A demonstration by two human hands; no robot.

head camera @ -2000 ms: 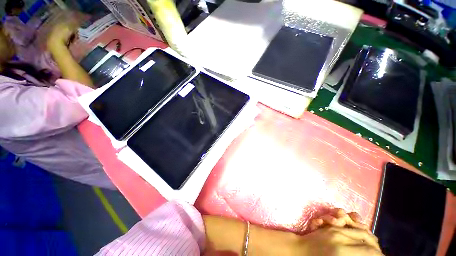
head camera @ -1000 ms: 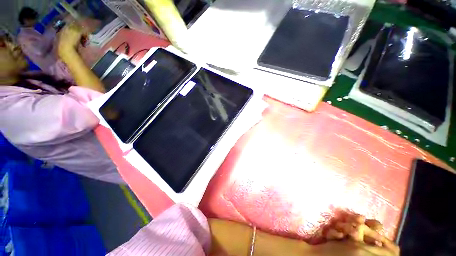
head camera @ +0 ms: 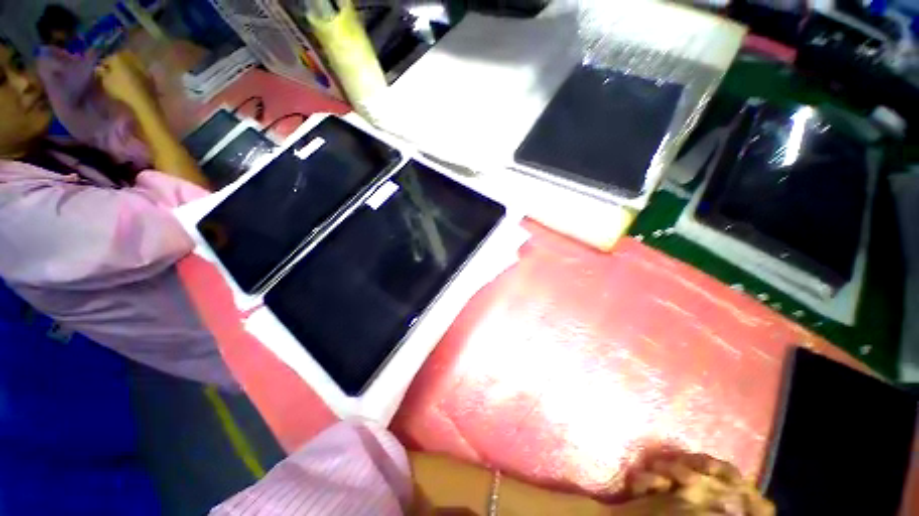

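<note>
A black tablet or screen panel (head camera: 848,438) lies on the pink mat (head camera: 595,338) at the lower right, cut off by the picture's edge. My left hand (head camera: 705,488) is low in the picture just left of it, with the fingers bent. The hand is blurred and partly cut off by the bottom edge; nothing shows held in it, and I cannot tell whether it touches the panel. My right hand is not in view.
Two labelled tablets (head camera: 388,272) lie on white sheets at left. A dark unit (head camera: 602,129) lies on a pale pad behind. A dark stack (head camera: 791,197) stands on the green mat (head camera: 741,86). A pink-sleeved person (head camera: 91,242) is at left, beside a yellow-wrapped post (head camera: 348,52).
The view has shifted slightly against one second ago, showing more of the panel at the lower right. My left hand stays beside it. The other person's raised hand has moved slightly.
</note>
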